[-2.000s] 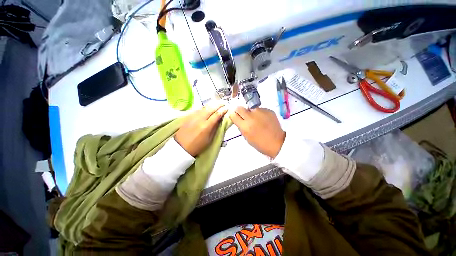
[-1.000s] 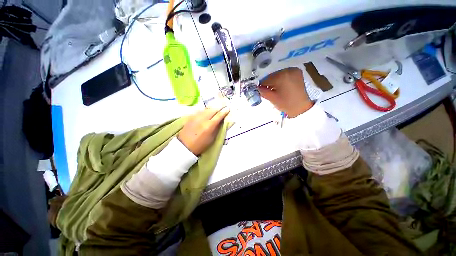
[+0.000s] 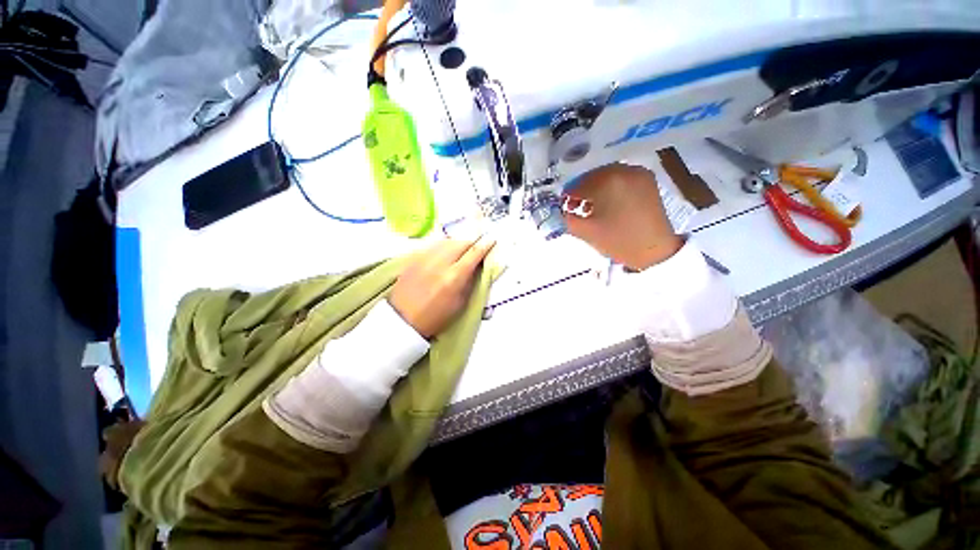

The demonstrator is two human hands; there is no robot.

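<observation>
The light green knit garment (image 3: 253, 344) lies bunched on the table's left and runs under my left hand (image 3: 441, 281) to the needle area. My left hand holds its edge by the presser foot (image 3: 518, 202), where glare hides detail. My right hand (image 3: 625, 217) is curled just right of the needle, over the white slips (image 3: 677, 207). A small white and red thing (image 3: 577, 205) shows at its fingers; whether it is held is unclear. The white sewing machine (image 3: 688, 86) stands behind.
Red-handled scissors (image 3: 808, 222) and a yellow-orange handled tool (image 3: 825, 193) lie at the right near a brown strip (image 3: 688, 178). A neon green bottle-shaped tag (image 3: 398, 167) hangs left of the needle. A black phone (image 3: 236, 185) and blue cable (image 3: 306, 193) lie left. A plastic bag (image 3: 849, 360) is lower right.
My right hand has left the cloth beside my left hand and moved right and up, covering the pink and blue snips. My left hand stays on the cloth. The view has shifted slightly.
</observation>
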